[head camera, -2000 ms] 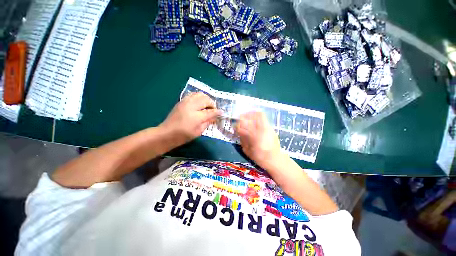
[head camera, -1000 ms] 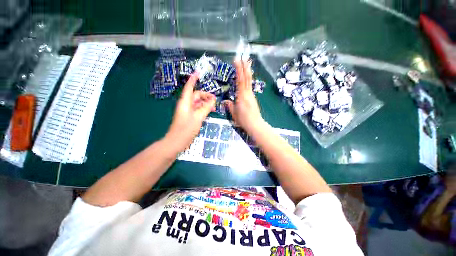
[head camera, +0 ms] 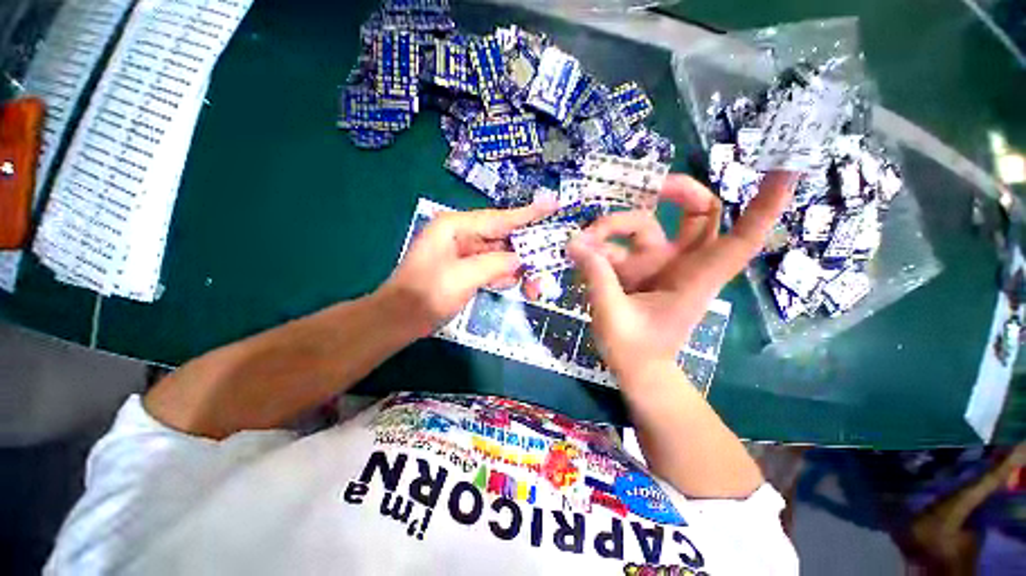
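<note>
My left hand (head camera: 450,264) and my right hand (head camera: 664,270) meet in front of me over a white working sheet (head camera: 540,338) with dark square panels. Between their fingertips they hold a small circuit board (head camera: 545,244), whose upper face looks white with dark marks. A cut piece of label strip (head camera: 622,180) with rows of dark marks shows just beyond my right fingers. Another pale label piece (head camera: 801,126) is at the tip of my raised right index finger. The hands cover part of the sheet.
A loose pile of blue circuit boards (head camera: 501,135) lies beyond the hands. A whiter heap of boards (head camera: 838,231) lies on a clear plastic bag (head camera: 900,276) at right. Long printed label sheets (head camera: 135,146) and an orange-red cutter (head camera: 17,174) lie left. A person's arm (head camera: 979,495) shows lower right.
My hands were apart over the board pile one second ago. They have come back together nearer me and now hold a board, with my right index finger raised toward the right.
</note>
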